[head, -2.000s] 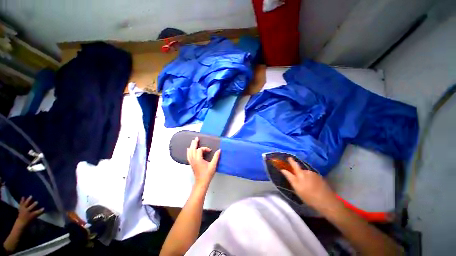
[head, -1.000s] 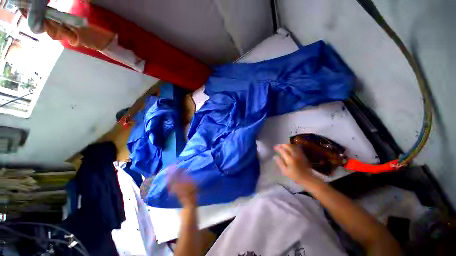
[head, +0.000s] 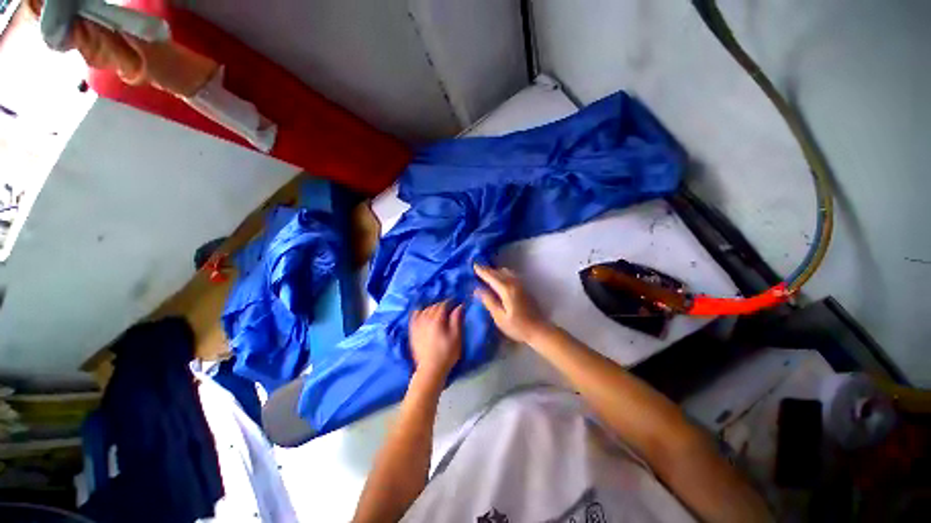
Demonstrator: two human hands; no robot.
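Observation:
The blue garment piece (head: 373,352) lies over the sleeve board, whose grey rounded end (head: 289,414) shows at the left. The garment's crumpled rest runs back and right across the table. My left hand (head: 437,337) is on the garment with its fingers bent into the cloth. My right hand (head: 507,304) is beside it at the cloth's right edge, fingertips touching the cloth; whether they pinch it is unclear. The iron (head: 638,296) rests on the table to the right, with no hand on it.
White table (head: 674,240) under the work. Orange hose sleeve (head: 740,303) and hose (head: 822,184) at right. Crumpled blue heap (head: 281,291) at left beside a lighter blue support (head: 332,322). Red padded roll (head: 306,123) at the back wall. Navy garments (head: 158,419) and white cloth (head: 240,449) at lower left.
The view has turned right. My right hand has let go of the iron and moved left to the garment. The garment now covers more of the board, and my left hand is on the cloth.

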